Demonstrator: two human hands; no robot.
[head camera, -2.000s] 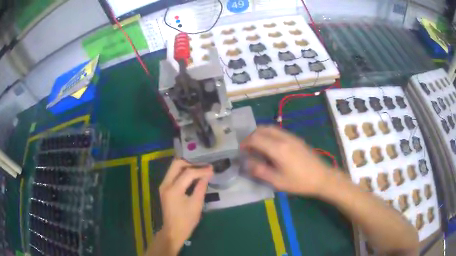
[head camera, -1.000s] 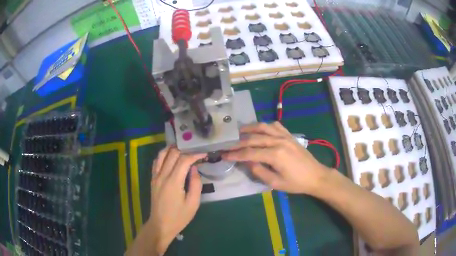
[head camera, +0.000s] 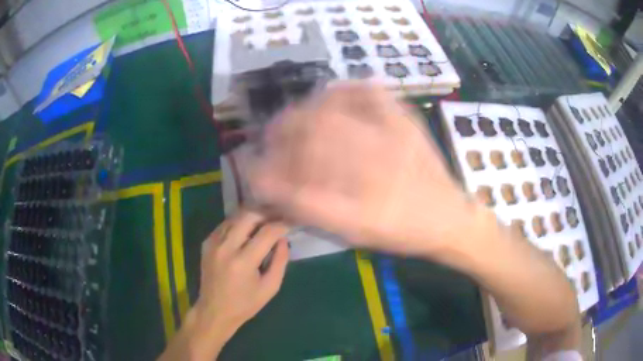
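The silver metal test fixture (head camera: 278, 53) stands in the middle, mostly hidden behind my right hand. Its red handle no longer shows upright. My right hand (head camera: 345, 158) is large and blurred in front of the fixture; what its fingers hold, if anything, cannot be told. My left hand (head camera: 243, 257) is at the front left of the fixture, fingers bent by the base plate (head camera: 317, 243). Whether its fingertips hold a part is hidden. The round recess and any part in it are hidden behind my right hand.
A clear blister tray (head camera: 53, 247) with dark parts lies left. White foam trays lie behind the fixture (head camera: 225, 77), at right (head camera: 504, 176) and far right (head camera: 599, 151). Clear empty trays (head camera: 507, 53) are back right. A blue box (head camera: 74, 77) is back left. Red cables run behind.
My right hand has risen from the recess to in front of the fixture's upper part. The red handle has gone from its upright place. My left hand stays near the front, its fingers drawn slightly back.
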